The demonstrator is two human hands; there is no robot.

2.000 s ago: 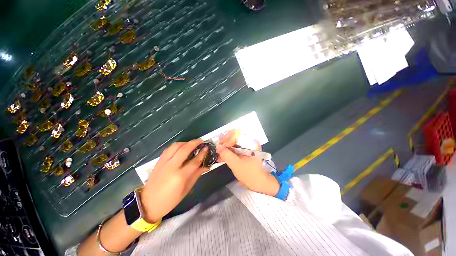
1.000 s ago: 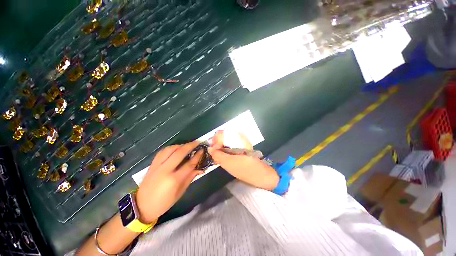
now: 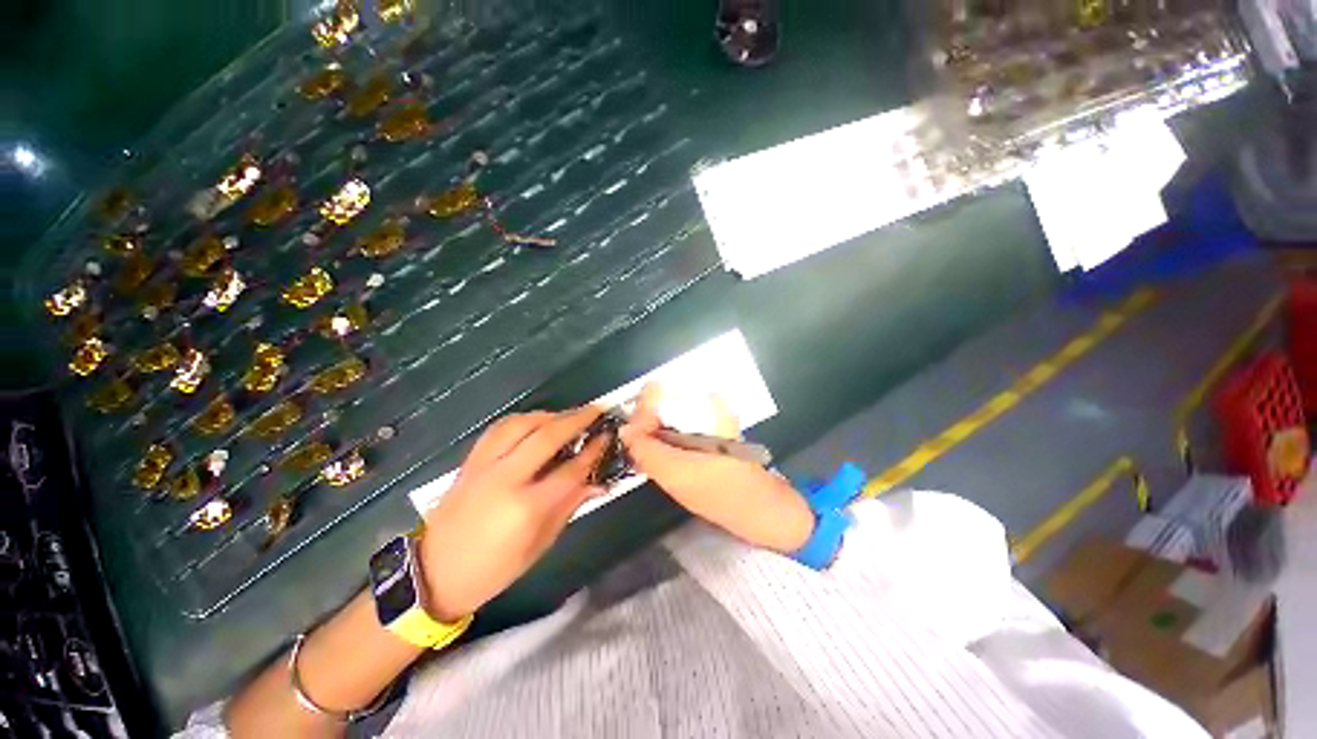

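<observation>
My left hand [image 3: 506,505] holds a small dark round housing [image 3: 610,451] in its fingers, above a white strip [image 3: 741,378] near the bench's front edge. My right hand [image 3: 708,484] meets it from the right, its fingertips at the housing, and holds a thin stick-like tool, seemingly tweezers [image 3: 722,445]. The fingers hide most of the housing and the tool's tip. A blue band is on the right wrist, a yellow-banded watch on the left.
A large clear tray [image 3: 578,311] with spaced gold pieces lies beyond my left hand. A black tray [image 3: 58,578] is at far left. A white sheet [image 3: 809,195], a filled clear tray [image 3: 1083,72] and loose papers [image 3: 1105,195] lie right. A dark round part [image 3: 747,29] lies beyond.
The view has shifted slightly, so the trays appear a little lower and further right than one second ago. Both hands remain together at the housing; the right-hand tool shows at a slightly changed angle.
</observation>
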